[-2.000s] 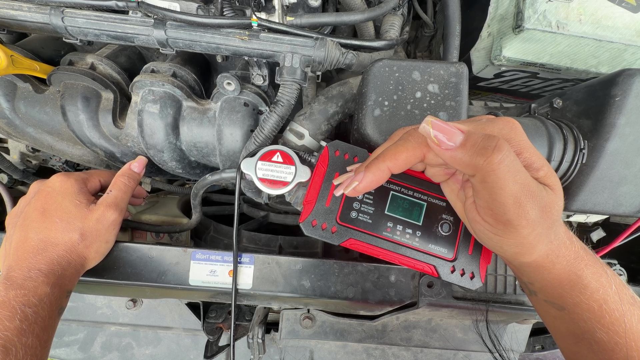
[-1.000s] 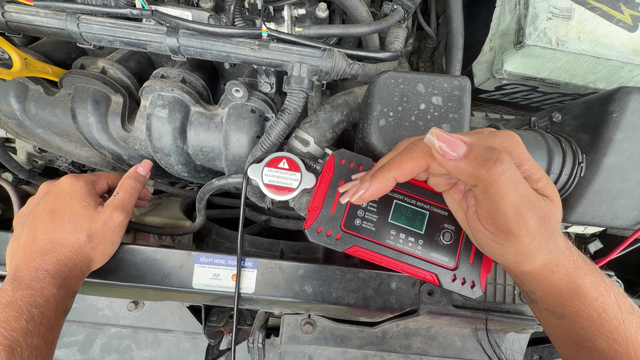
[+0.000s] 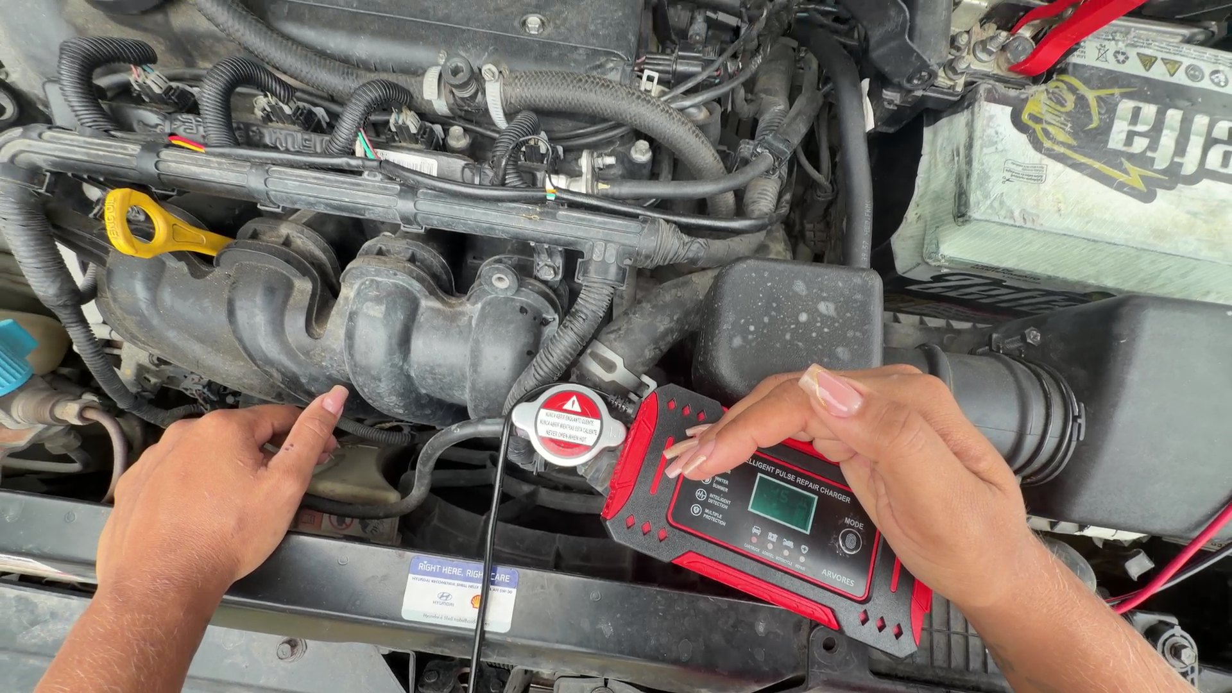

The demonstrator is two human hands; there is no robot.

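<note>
A black and red pulse repair battery charger lies tilted across the radiator support, its small screen dim green. My right hand hovers over the charger's upper edge with curled fingers; whether it touches the case is unclear. At the left, my left hand rests on the front edge of the engine bay below the intake manifold, thumb raised, nothing seen in it. Beside the charger's left end is the radiator cap, red and silver. A thin black cable runs down past the cap.
At the upper right stands the car battery, with a red clamp handle at its terminal. An air duct lies behind my right hand. The yellow dipstick handle sticks up at the left, and red and black leads run off right.
The view has shifted, with more of the engine and battery in frame. Both hands keep about the same places and poses relative to the charger and the engine bay edge.
</note>
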